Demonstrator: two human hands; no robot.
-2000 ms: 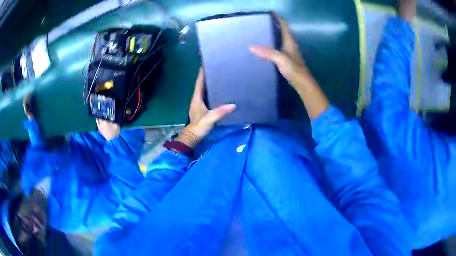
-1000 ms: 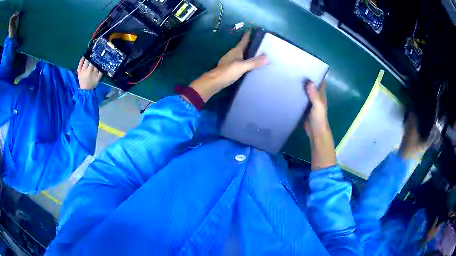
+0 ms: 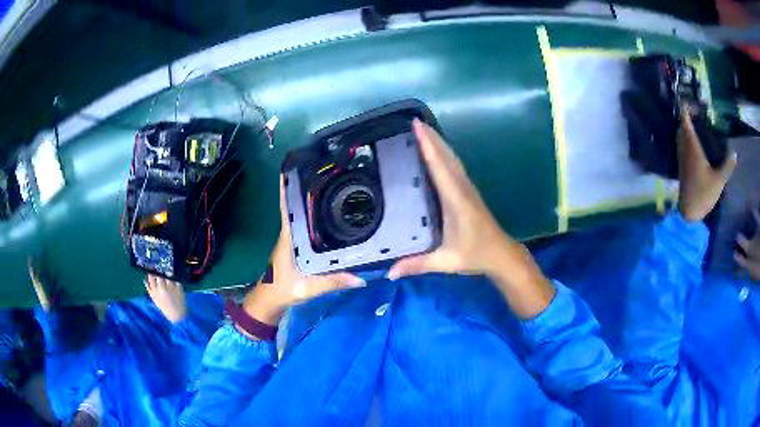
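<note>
I hold a projector unit with a grey front frame and black rim, its lens end turned up toward me. The round dark lens shows through the opening, with a few red and yellow wires above it. My left hand grips the left side and lower edge. My right hand grips the right side, its thumb near the lower edge. A black square lies on my left hand near the wrist. The fingers behind the unit are hidden.
An open black unit with a blue-white board and loose wires lies at left, another person's hand at it. At right, a person's hand holds a black unit over the yellow-taped white area. A pale rail runs behind the green mat.
The unit has been turned from its flat grey face to its lens end. Both hands now hold its sides near the lower corners. A black unit has appeared at the white area.
</note>
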